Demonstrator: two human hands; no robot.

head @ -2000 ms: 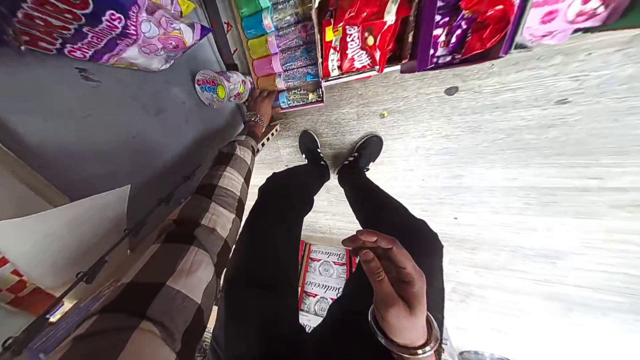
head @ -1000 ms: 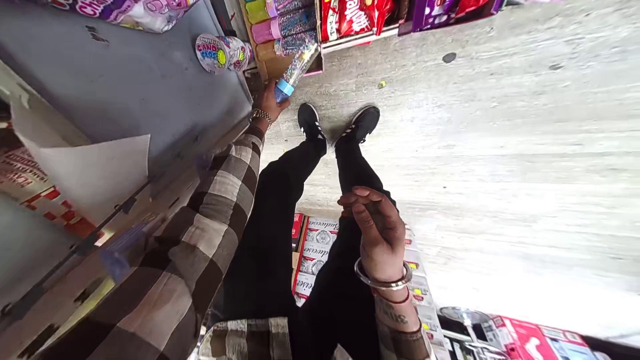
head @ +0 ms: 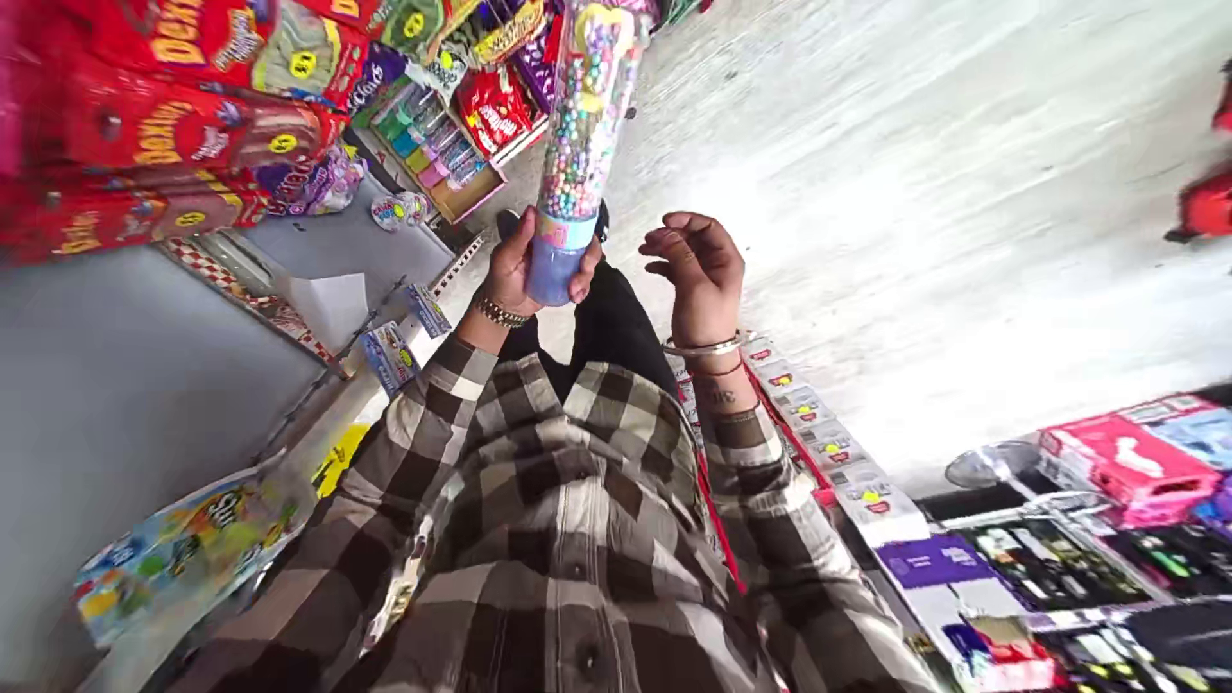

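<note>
My left hand grips the blue lower end of a clear plastic tube filled with small multicoloured beads or candies, held upright in front of me. My right hand is raised to the right of the tube, fingers loosely curled and apart, with nothing in it. Beyond my left hand, a cardboard box holds a row of similar tubes with coloured ends. A small candy tub stands on the grey shelf beside that box.
Red candy bags hang at upper left above the grey shelf. A red Maltesers bag sits beyond the tube box. Beer cartons stand by my right arm, with a pink box farther right on a display.
My left hand was at the box of tubes, lifted one tube out, and now holds it up close to me. The right hand stays raised and empty. The view has shifted widely.
</note>
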